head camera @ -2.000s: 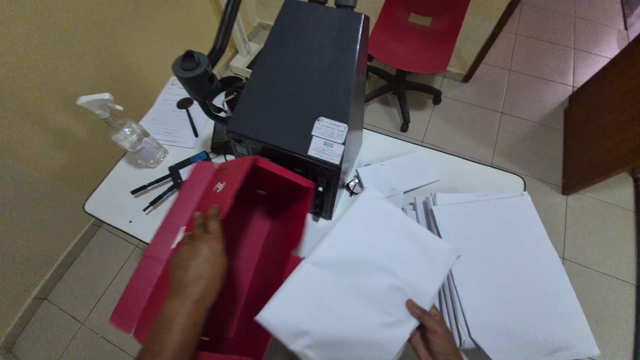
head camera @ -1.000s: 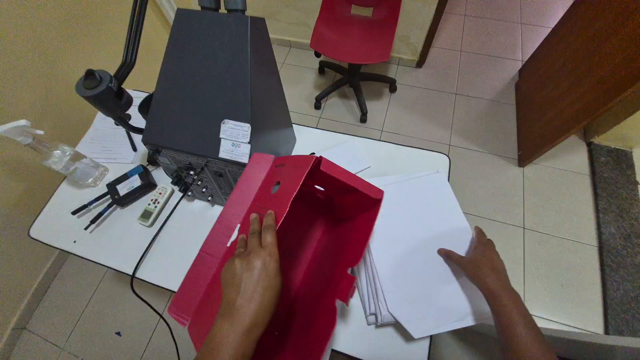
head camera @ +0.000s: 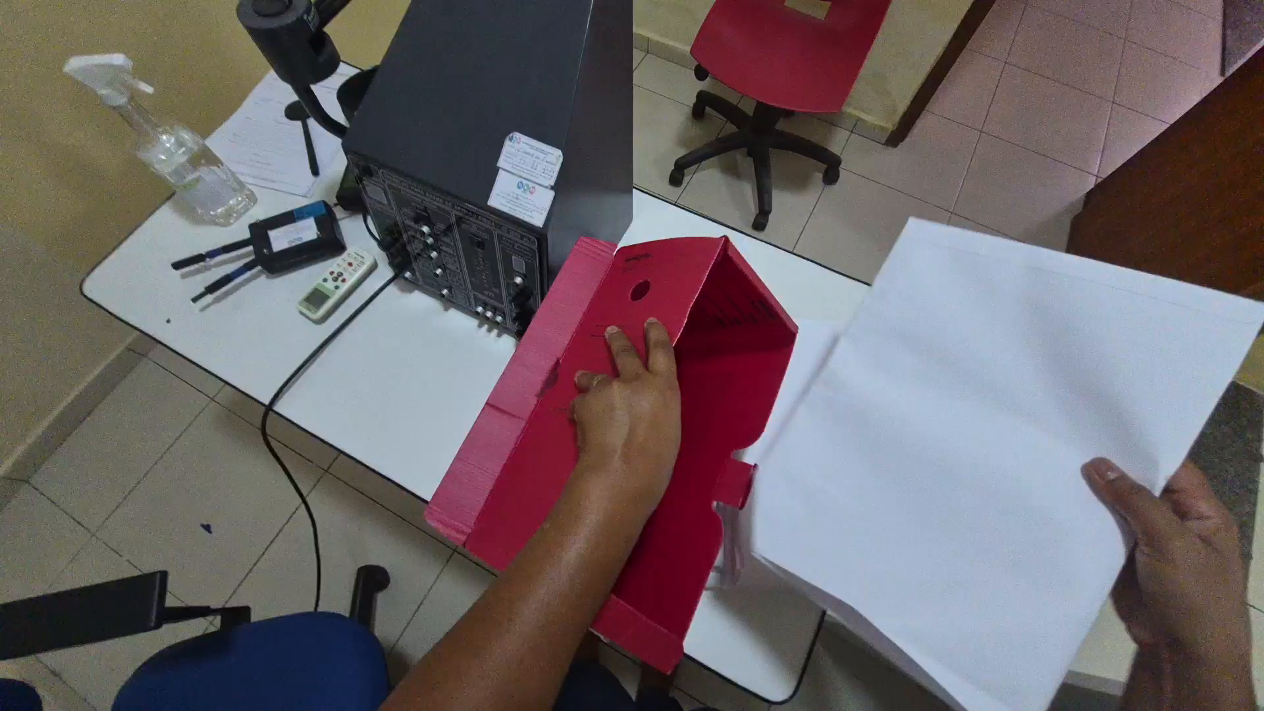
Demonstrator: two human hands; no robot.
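Note:
An open red cardboard file box (head camera: 632,415) lies tilted on the white table. My left hand (head camera: 632,405) rests on its side flap with the fingers spread and pressed to the card. To the right, my right hand (head camera: 1175,543) grips the edge of a large white paper envelope or folded sheet (head camera: 987,444), thumb on top. The paper is raised beside the box and covers much of what lies behind it; part of another white paper (head camera: 805,365) shows between the two. Inside the box I see only bare red card.
A black electronic unit (head camera: 474,89) with knobs stands behind the box. On the white table (head camera: 385,415) are a spray bottle (head camera: 197,168), a black device with two antennas (head camera: 296,237), a remote control (head camera: 337,284) and a black cable (head camera: 306,494). Red and blue chairs (head camera: 790,49) stand nearby.
A second ago my right hand lay on the white papers at the right; now it holds a white paper up. My left hand stays on the red box.

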